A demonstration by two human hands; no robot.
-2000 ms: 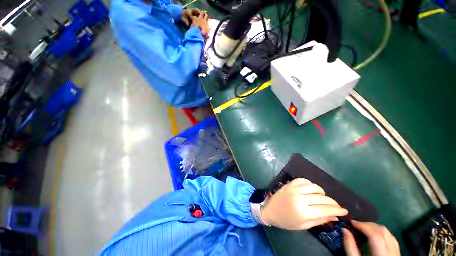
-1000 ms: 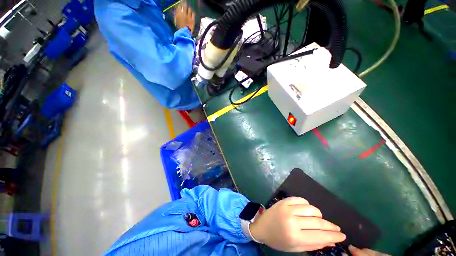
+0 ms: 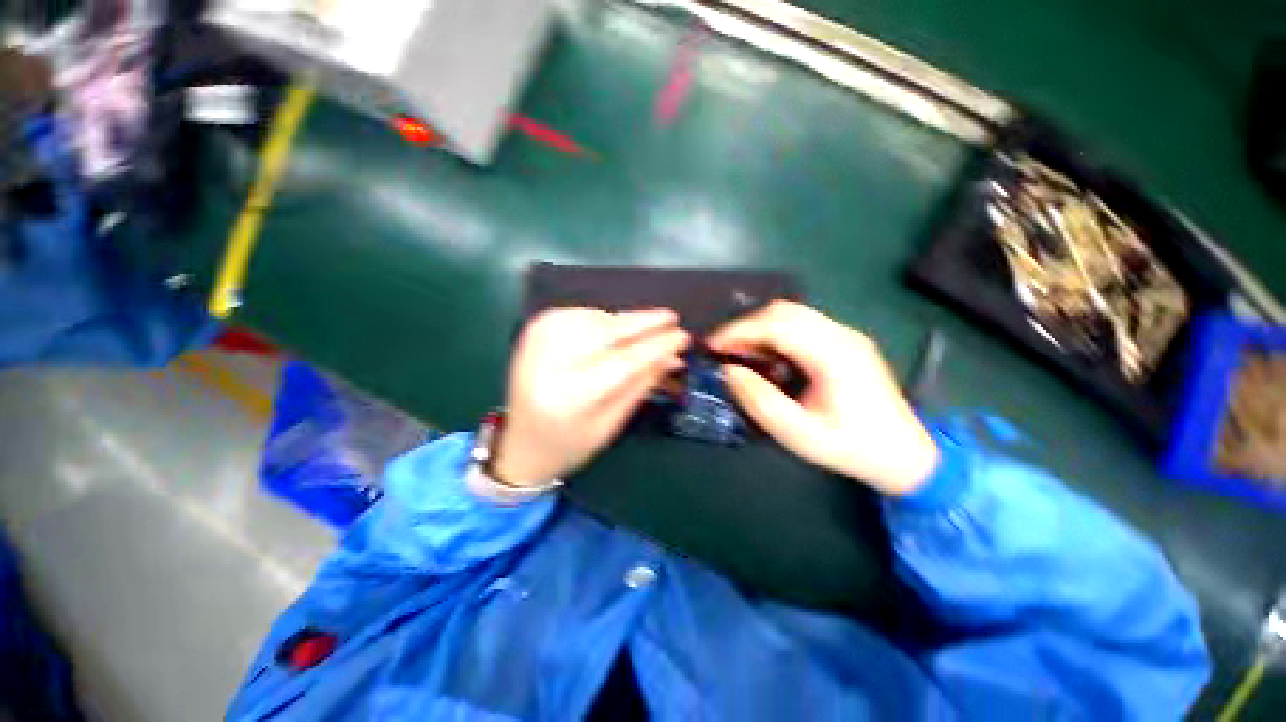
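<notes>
The phone mid-frame assembly point(image 3: 705, 409) lies under and between my hands, dark with blue-silver parts showing; the picture is blurred. A flat black work pad point(image 3: 621, 286) shows behind and beneath it. My left hand point(image 3: 590, 384) rests over the phone's left part with its fingers together, pointing right. My right hand point(image 3: 821, 388) is at the phone's right side, thumb and fingers bent around a small dark spot near the phone. Whether that is a separate part or tool, I cannot tell. My palms hide much of the phone.
A black tray point(image 3: 948, 233) with gold strips is at the right, beside a blue bin point(image 3: 1196, 409) of brown parts. A grey-white box point(image 3: 487, 71) with a red light is at upper left. A blue basket point(image 3: 303, 444) is below the bench edge. A person's blue sleeve point(image 3: 99, 289) is at far left.
The view has swung right and down, so both hands now show near the middle. The right hand, mostly out of the picture a second ago, is in full view. The trays at right have come in.
</notes>
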